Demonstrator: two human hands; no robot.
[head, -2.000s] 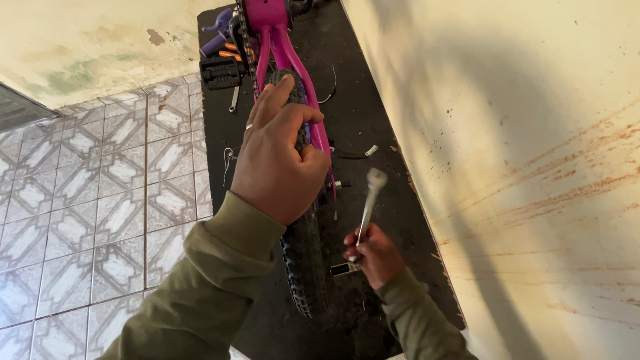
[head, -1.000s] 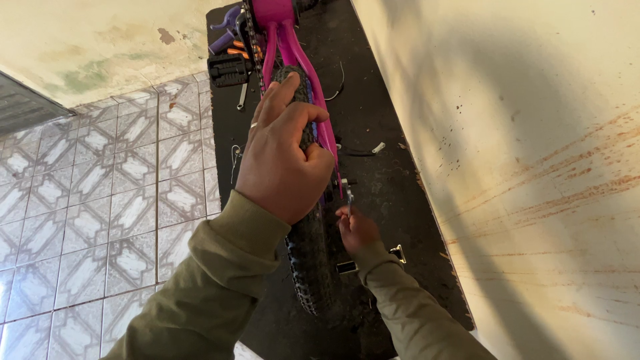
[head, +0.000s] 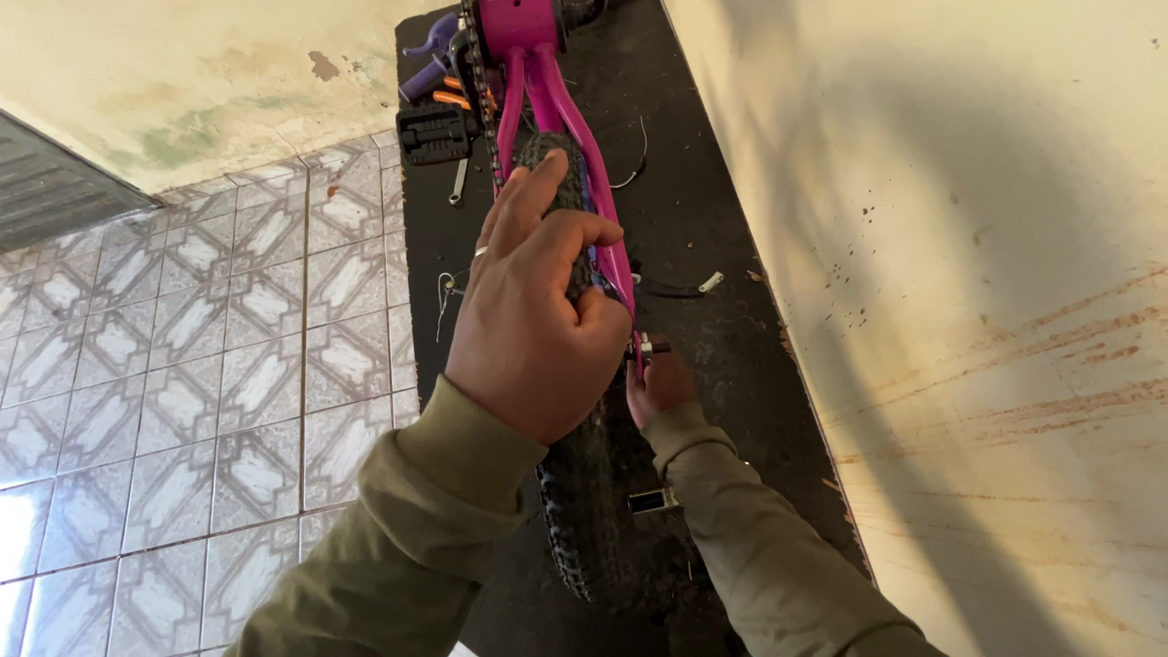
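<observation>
My left hand rests over the knobby bicycle tire, its fingers spread across the tread and its fingertips near the magenta frame stay. At the rear end of that stay, my right hand is low beside the axle and nut, partly behind them. Its fingers are mostly hidden, so whether it holds anything does not show. The bicycle chain runs along the left side of the frame, next to a black pedal.
On the black tabletop lie a small wrench, orange-handled pliers, a purple grip and lever, a cable with a white end and a metal-edged black part. A stained wall borders the right side.
My right hand has moved up and left to the axle end. The wrench it held upright two seconds ago no longer shows. My left hand has stayed on the tire.
</observation>
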